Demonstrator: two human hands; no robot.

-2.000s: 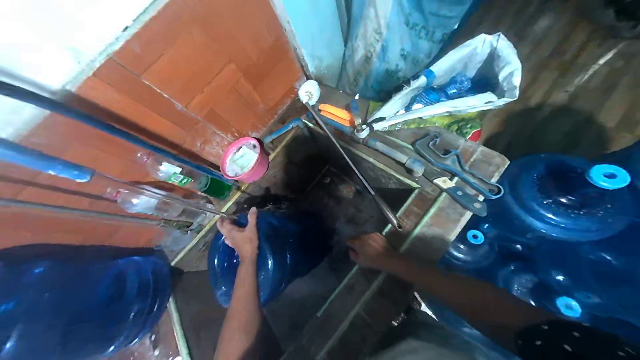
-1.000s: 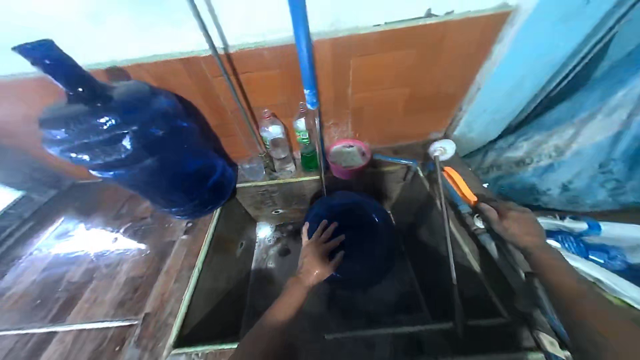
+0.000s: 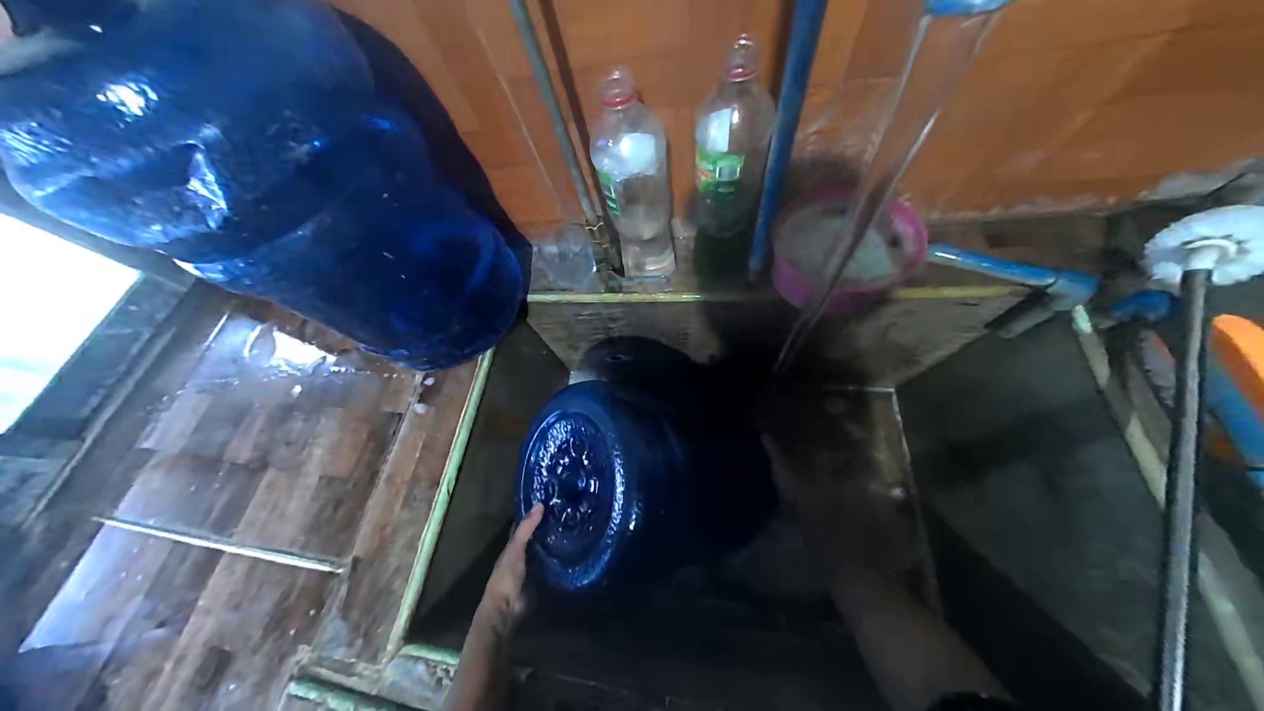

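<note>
A large blue plastic water jug lies on its side in the dark tiled basin, its ribbed round base facing left. My left hand touches the lower left edge of that base, thumb up against it. My right hand is in deep shadow at the jug's right end; its forearm comes from the lower right, and its fingers cannot be made out. From the upper right a stream of water falls toward the jug's right end.
Another blue jug leans on the tiled ledge at left. Two clear plastic bottles, a pink tub and a blue pipe line the back ledge. A long-handled brush leans at right, beside an orange-handled tool.
My right hand has left the orange-handled tool on the right edge and is down in the basin. The jug there now lies with its base to the left. Water now falls from above. The view has moved closer.
</note>
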